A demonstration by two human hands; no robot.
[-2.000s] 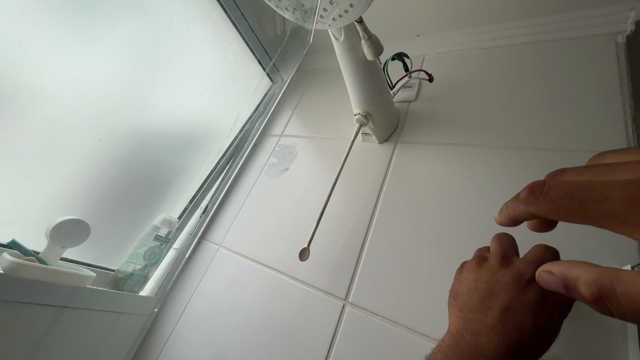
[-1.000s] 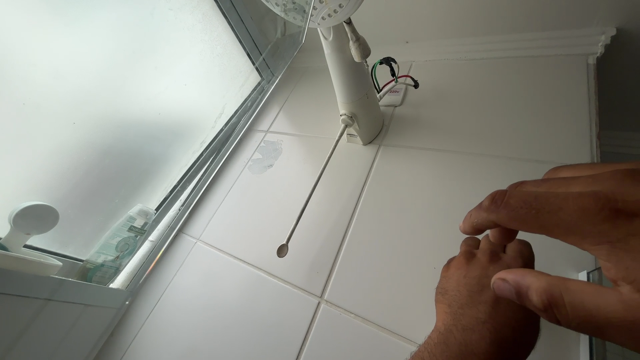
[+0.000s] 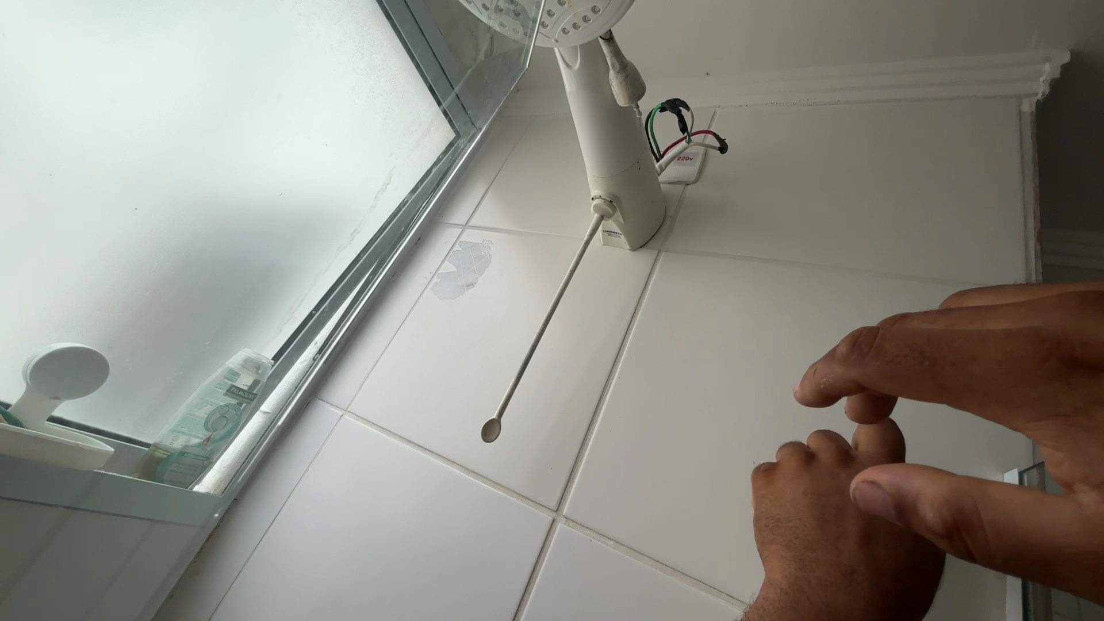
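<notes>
My left hand (image 3: 841, 526) rises from the bottom right, its back toward the camera and its fingers curled; their inner side is hidden. My right hand (image 3: 975, 388) reaches in from the right edge with thumb and fingers spread apart, its thumb overlapping the back of my left hand. Nothing shows between its fingers. Up and left of both hands, a white electric shower (image 3: 608, 138) is fixed to the tiled wall (image 3: 742, 345). A thin rod (image 3: 548, 319) with a flattened end hangs from its base. Taped wires (image 3: 681, 129) stick out beside it.
A glass panel edge (image 3: 371, 267) runs diagonally beside a frosted window (image 3: 216, 155). On the ledge at lower left stand a clear plastic bottle (image 3: 207, 418), a white round-headed handheld item (image 3: 65, 373) and a white dish (image 3: 56, 446). Cornice moulding (image 3: 906, 82) lines the wall top.
Compared with the oldest frame, both hands sit a little farther left against the tiles, in nearly the same pose. The view has shifted slightly.
</notes>
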